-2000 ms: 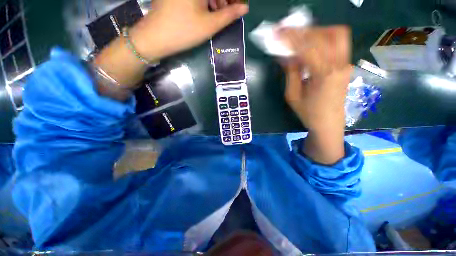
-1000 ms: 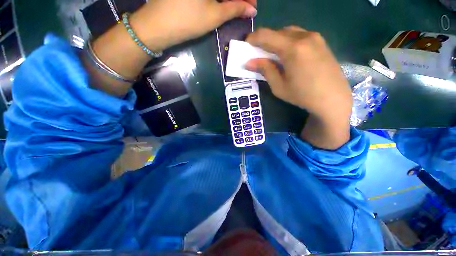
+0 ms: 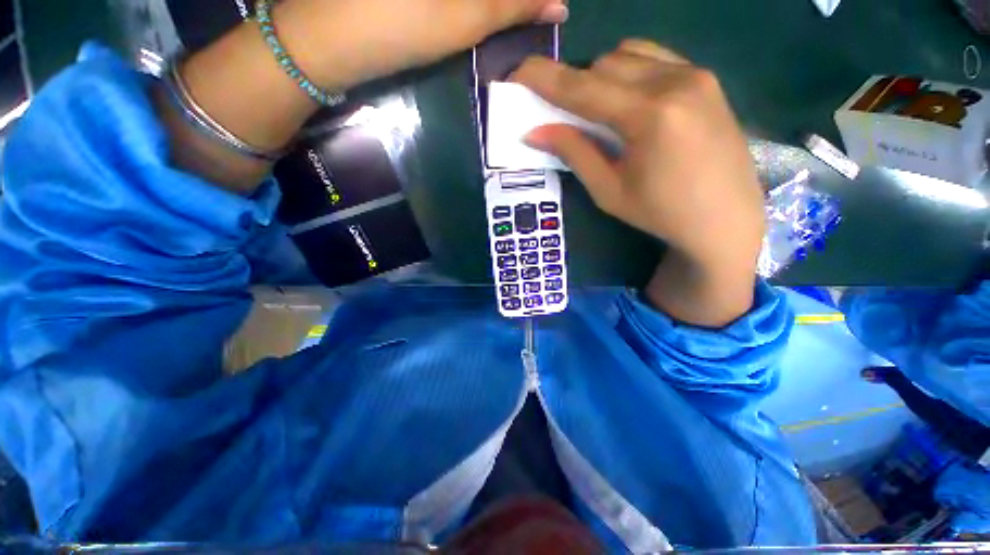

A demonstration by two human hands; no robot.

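Observation:
An open flip phone [image 3: 529,260] lies on the dark green mat, white keypad half toward me, black screen half away. My right hand [image 3: 662,152] holds a white cleaning wipe [image 3: 521,128] between thumb and fingers, flat on the screen and covering much of it. My left hand [image 3: 494,13] is at the far end of the screen half, cut off by the top edge; its fingertips touch the phone there. Its exact grip is partly hidden. Black protective films [image 3: 353,241] with small yellow-and-white logos lie on a glossy backing sheet left of the phone, partly under my left forearm.
At right are a heap of clear and blue bits [image 3: 800,217], a short white stick [image 3: 832,155] and a small white carton [image 3: 912,132] with a brown-orange picture. More dark films [image 3: 13,76] lie at the far left. Another person's blue sleeve [image 3: 923,336] shows at the right.
My right hand has come from the right of the phone onto the screen with the wipe. Since one second ago, the wipe sits slightly further left. The phone has shifted slightly right overall.

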